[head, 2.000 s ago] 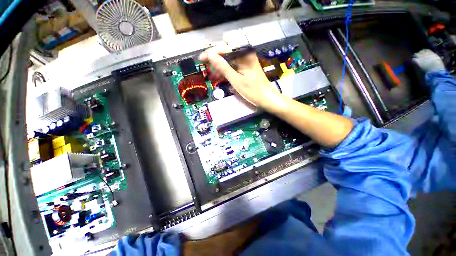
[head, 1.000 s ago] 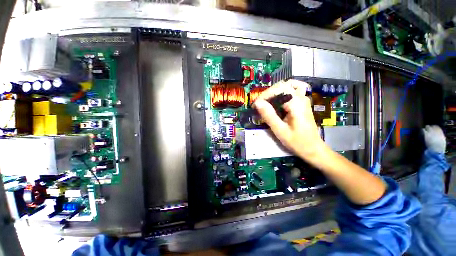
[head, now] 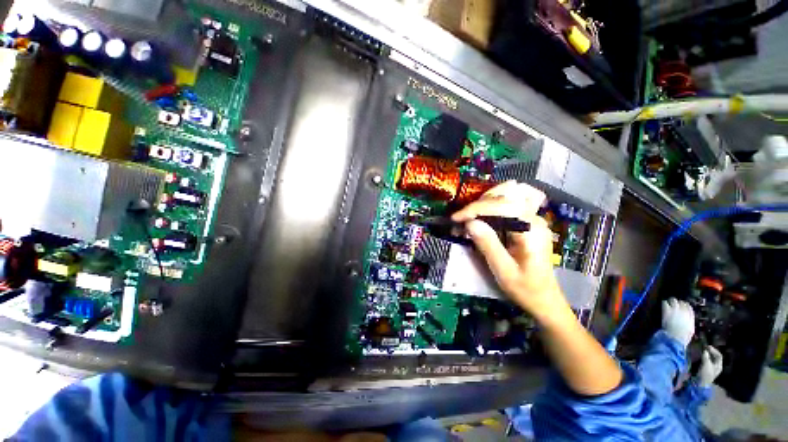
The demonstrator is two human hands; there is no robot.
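My right hand is bare and holds a thin black pen-like stick over a green circuit board in a dark carrier tray. The stick's tip is near small parts, just below the copper-orange wound coils. My hand covers part of the coils and the silver heatsink. I cannot tell whether the tip touches the board. My left hand is not in view; only a blue sleeve and a strip of bare forearm show at the bottom edge.
A second populated board lies in a tray at left. A blue cord hangs at right. An orange-and-blue brush lies in the line section there. Another person's gloved hand is beyond it. A further board stands upper right.
The view has turned and shifted, with the left board now larger. My right hand stays over the same board, and the stick now points left at small parts below the coils.
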